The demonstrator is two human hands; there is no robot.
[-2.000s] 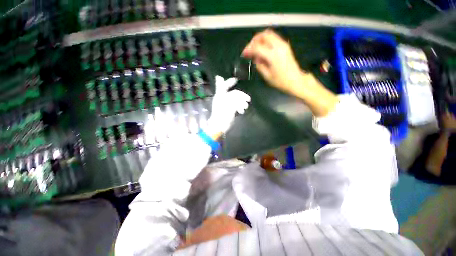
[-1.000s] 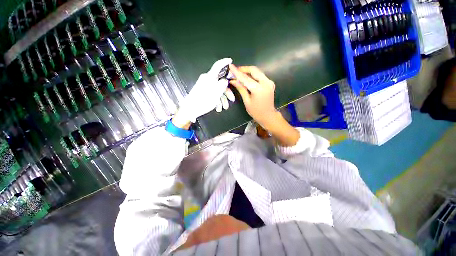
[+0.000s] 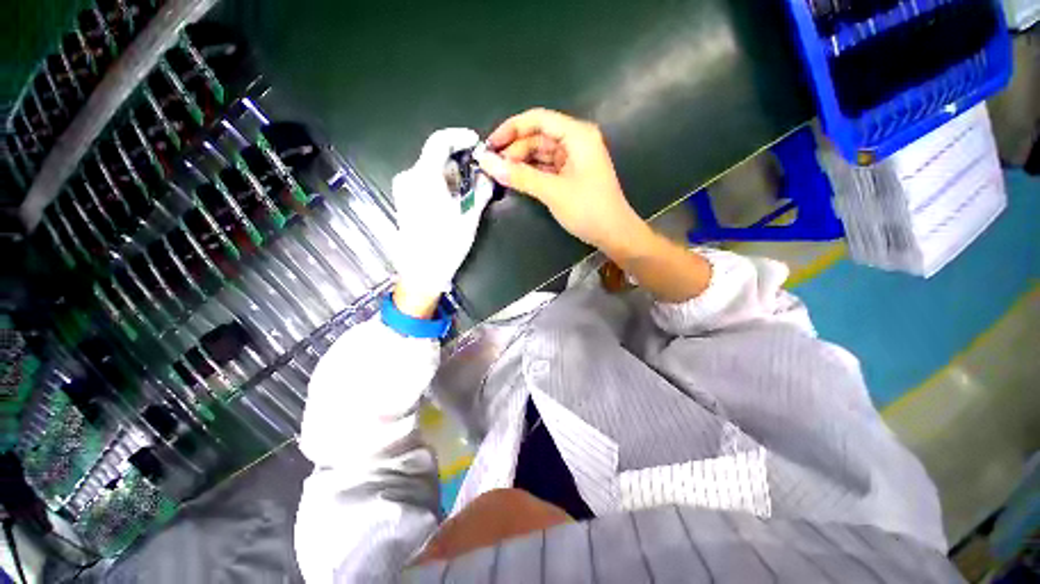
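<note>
My left hand [image 3: 437, 211], in a white glove with a blue wrist band [image 3: 414, 318], holds a small black electronic subassembly [image 3: 462, 173] between thumb and fingers. A bit of green board [image 3: 468, 200] shows at its lower side. My right hand [image 3: 563, 171] is bare; its thumb and index fingertips meet at the subassembly's upper right edge, pinching a small part too hidden to name. Both hands are over the green mat [image 3: 502, 245] near the bench's front edge.
Clear trays [image 3: 268, 302] with rows of green circuit boards [image 3: 234, 211] lie left of my hands, crossed by a pale rail [image 3: 108, 97]. A blue bin [image 3: 838, 97] of black parts is at upper right, above a white stack [image 3: 929, 194].
Both hands have come together since the earliest frame and hold the subassembly. Since the middle frame they have shifted slightly left in view, and the blue bin sits farther up and right.
</note>
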